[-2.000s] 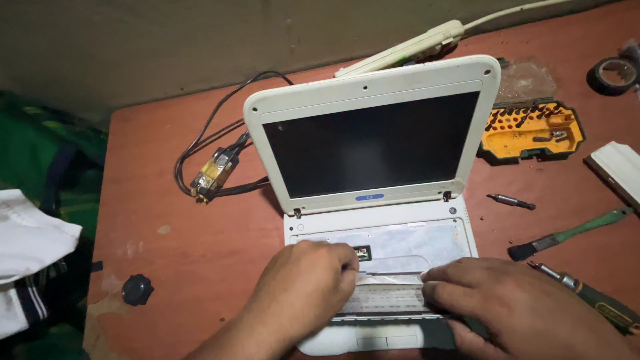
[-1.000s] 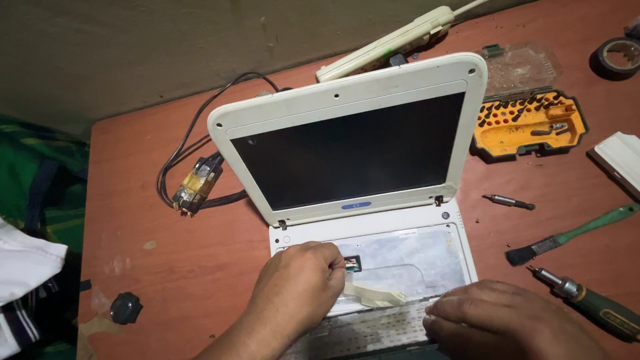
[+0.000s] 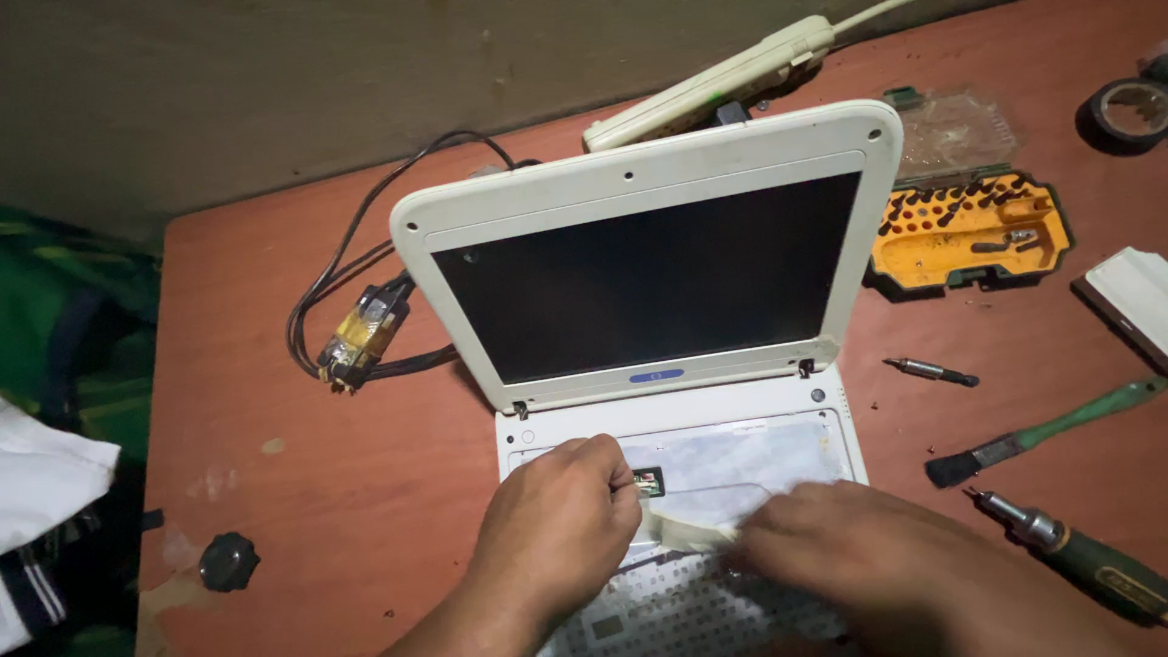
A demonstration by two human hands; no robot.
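Observation:
A white laptop (image 3: 730, 146) stands with its lid up and its screen dark. Its keyboard is out of its bay, and the keyboard's perforated metal back (image 3: 666, 602) faces up at the front of the base. A pale flat ribbon cable (image 3: 689, 531) runs between the keyboard and a small connector opening (image 3: 650, 481) in the bay. My left hand (image 3: 570, 506) is closed beside that opening, with its fingertips pinched at the cable's end. My right hand (image 3: 821, 538), blurred, is at the cable's right end over the keyboard; what its fingers hold is hidden.
Right of the laptop lie an open yellow bit case (image 3: 972, 246), a screwdriver bit (image 3: 931, 371), a green-handled brush (image 3: 1049, 429), a screwdriver (image 3: 1077, 557), black tape (image 3: 1127, 114) and a white part (image 3: 1131, 297). A power strip (image 3: 712, 82) is behind, a taped adapter (image 3: 365, 333) and black knob (image 3: 229, 561) left.
The keyboard back sits lower on the base than two seconds ago, and more of the bay and ribbon cable shows. My right hand has moved in to the cable's right end.

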